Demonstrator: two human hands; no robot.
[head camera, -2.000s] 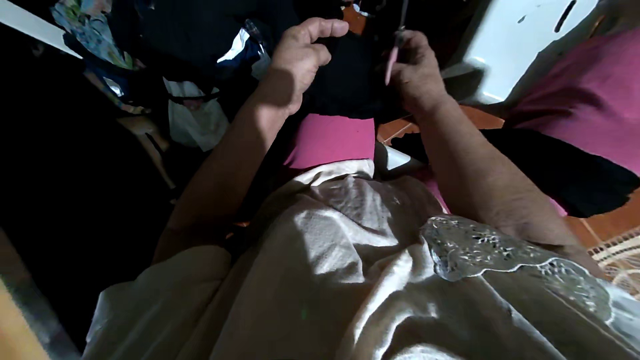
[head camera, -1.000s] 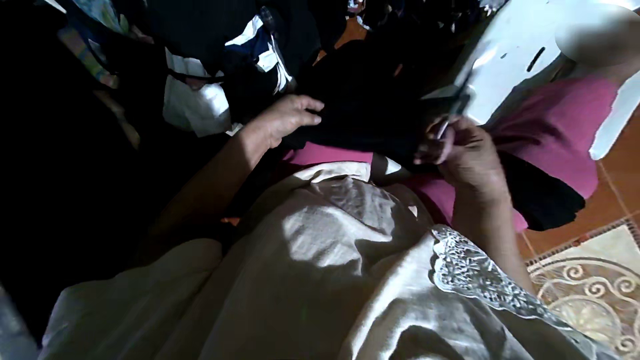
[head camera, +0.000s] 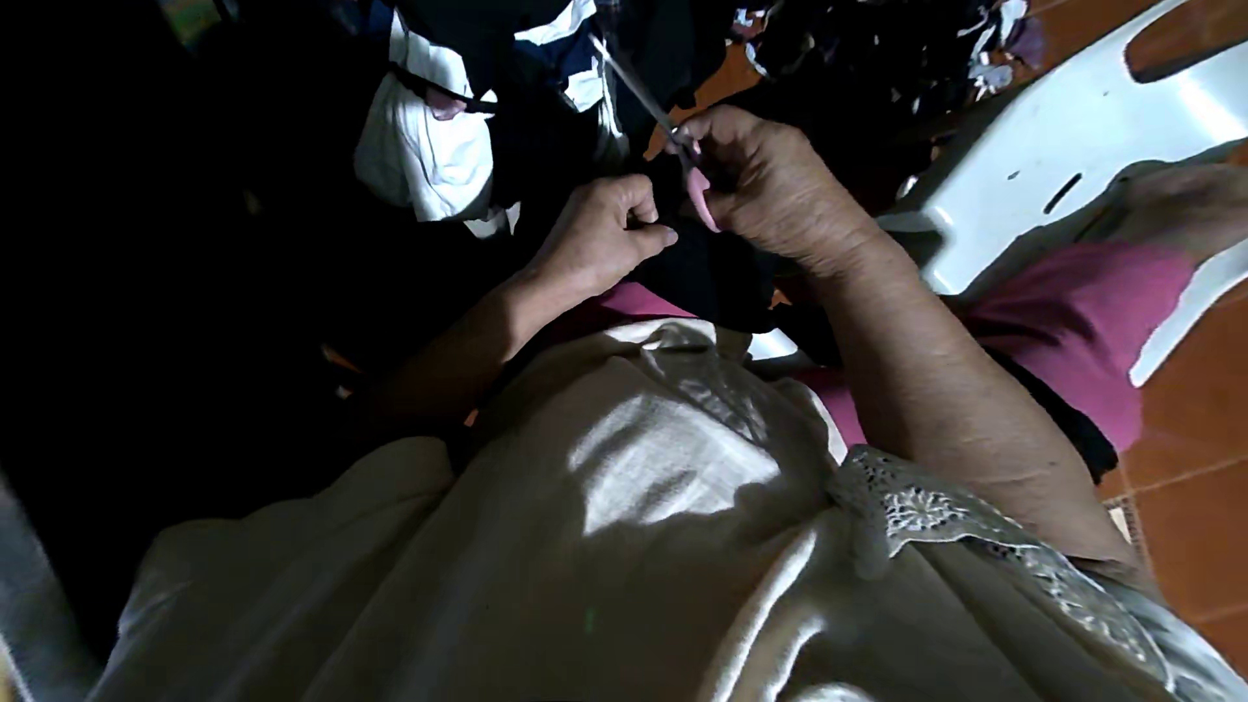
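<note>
My right hand (head camera: 780, 190) holds a pair of scissors (head camera: 700, 190) with pink handles by the finger loops; the blades point up and to the left, and whether they are parted is unclear. Just left of it, my left hand (head camera: 609, 229) is curled over black cloth (head camera: 717, 278) on my lap, thumb and forefinger close to each other. Whether it pinches the cloth cannot be told in the dark. Pink cloth (head camera: 639, 300) shows under the left wrist.
White cloth (head camera: 434, 146) hangs among dark fabrics at the upper left. A white plastic chair (head camera: 1063, 146) stands at the right on the terracotta tile floor (head camera: 1194, 526). Cloth scraps (head camera: 990, 73) lie at the top. Another pink-clad limb (head camera: 1082, 322) rests by the chair.
My right hand has moved left with the scissors, close to my left hand. The scissors now point up-left, where they pointed up-right one second ago. My left hand's fingers have curled in.
</note>
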